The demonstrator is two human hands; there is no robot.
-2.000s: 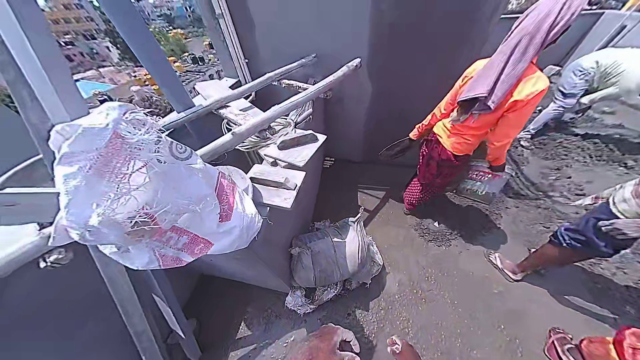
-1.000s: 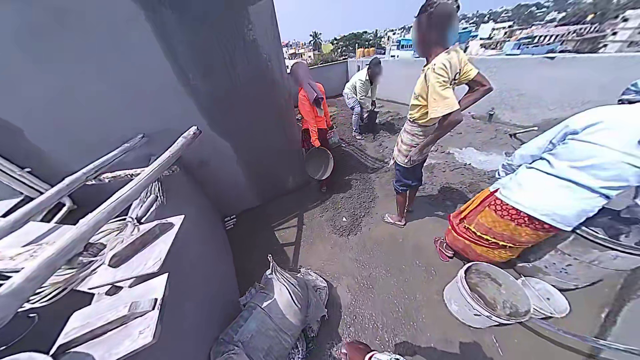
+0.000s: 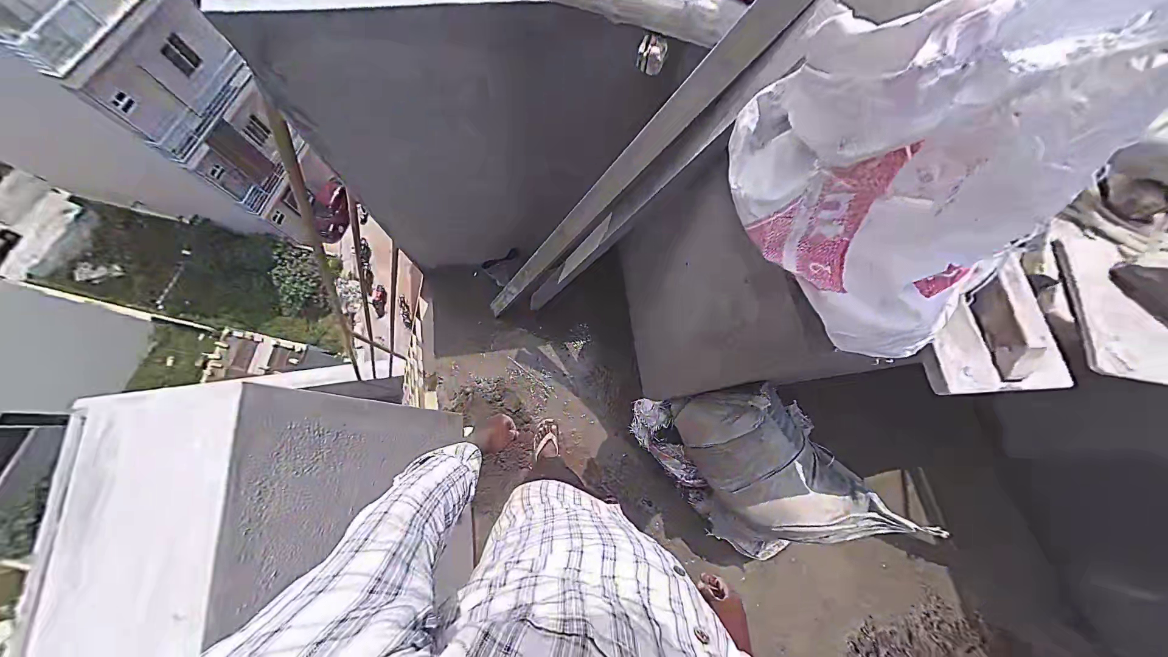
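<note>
My left hand (image 3: 494,434) extends from a checked sleeve beside the corner of a low plastered wall (image 3: 338,493). Its fingers are small and unclear, and I see no object in them. A sandalled foot (image 3: 547,440) rests on the gritty floor just right of that hand. At the lower right edge of my checked shirt (image 3: 566,566) is my right hand (image 3: 721,595), seemingly curled, its grip unclear. Nearest to it lies a grey, dusty woven sack (image 3: 776,456), tied or folded, on the wet-looking floor.
A white woven bag (image 3: 912,182) with red print sits on a plastered ledge (image 3: 721,319). Metal bars (image 3: 639,155) lean down to the floor. Wooden floats (image 3: 1004,328) lie at right. Thin poles (image 3: 301,219) stand at the open edge, above a street far below.
The view has swung strongly left and down. My checked left sleeve and hand have come into sight, and the other workers have left the view.
</note>
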